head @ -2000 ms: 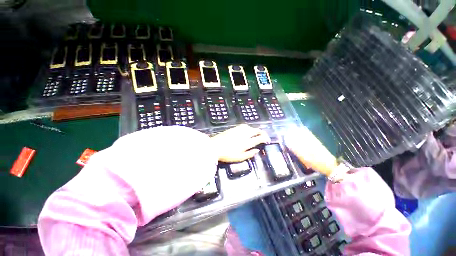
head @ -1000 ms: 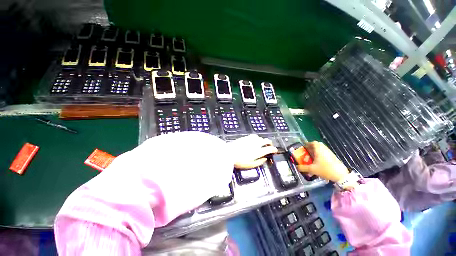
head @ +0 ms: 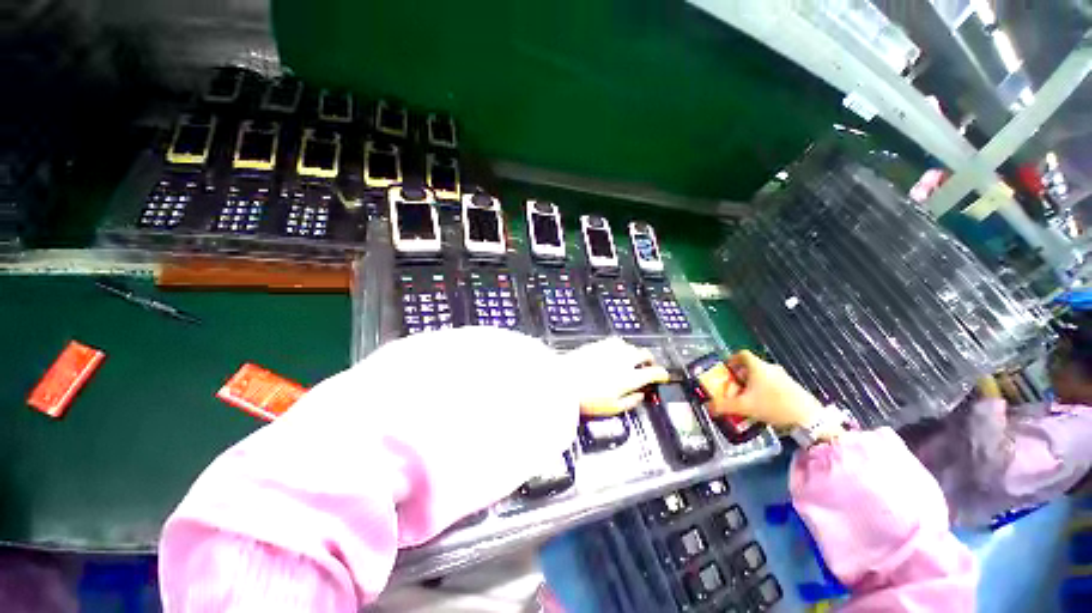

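Note:
A clear blister tray (head: 637,453) holds a back row of open flip phones (head: 560,299), keypads facing up, the rightmost screen lit blue-white. Its front row has black phone bodies with pale labels (head: 684,426). My left hand (head: 613,381) lies over this row, fingertips at the upper end of one body; whether it grips is unclear. My right hand (head: 766,393) pinches a small orange-red rectangle (head: 720,382) at the rightmost body, which the fingers partly cover. My left sleeve hides the tray's left front.
Two orange-red rectangles (head: 66,378) and a thin dark stick (head: 149,303) lie on the green bench at left. A second phone tray (head: 240,249) is back left. Stacked empty trays (head: 874,287) stand at right, a person's sleeve (head: 1030,455) beyond. A lower phone tray (head: 653,557) shows below.
My right hand came back from a blurred reach at the tray's right end to the rightmost front body, with the orange-red rectangle now visible. My left hand stays at its phone. The view has shifted.

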